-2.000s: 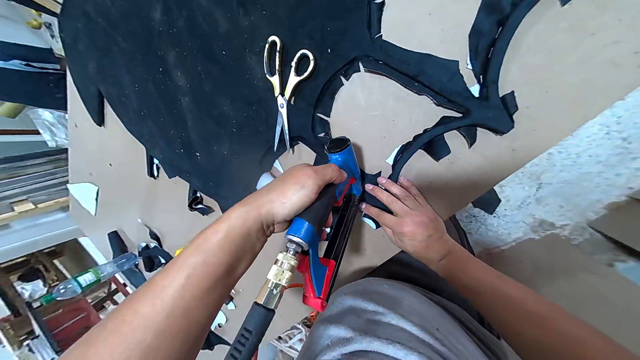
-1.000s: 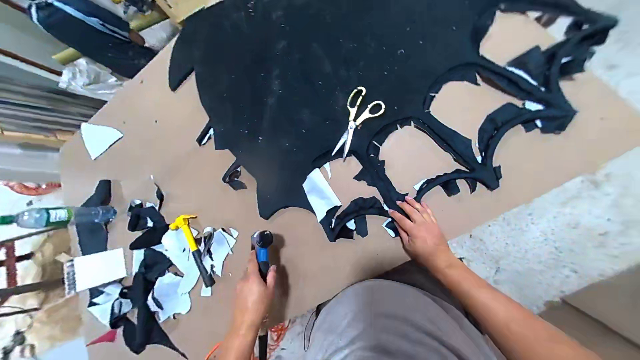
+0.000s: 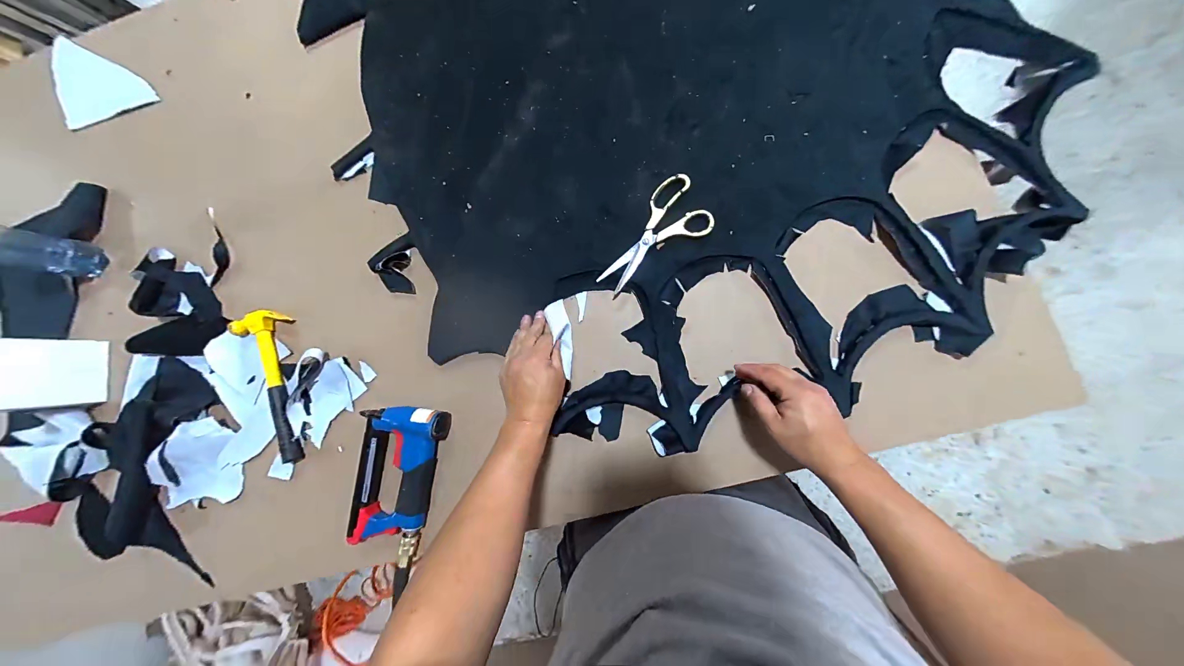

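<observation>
A large black fabric-covered panel (image 3: 592, 139) with curved cutout arms lies on a brown board (image 3: 731, 324). My left hand (image 3: 534, 375) rests flat at its lower left edge, beside a white strip (image 3: 559, 338). With fingers bent, my right hand (image 3: 791, 407) pinches the black edge of a lower arm right of centre. Scissors (image 3: 652, 236) with pale handles lie on the panel, blades parted and tips over a cutout. Left of my left forearm, a blue and red pneumatic stapler (image 3: 400, 474) lies on the board, its hose fitting pointing down.
A yellow claw hammer (image 3: 271, 379) lies on black and white scraps (image 3: 199, 453) at left. Near them are a white box (image 3: 54, 374) and a clear plastic bottle (image 3: 55, 254). An orange coiled hose (image 3: 344, 618) hangs below the board's near edge.
The pneumatic stapler, gripped by my left hand two seconds ago, now lies released on the board. My left hand has moved to the panel's edge. The view has shifted.
</observation>
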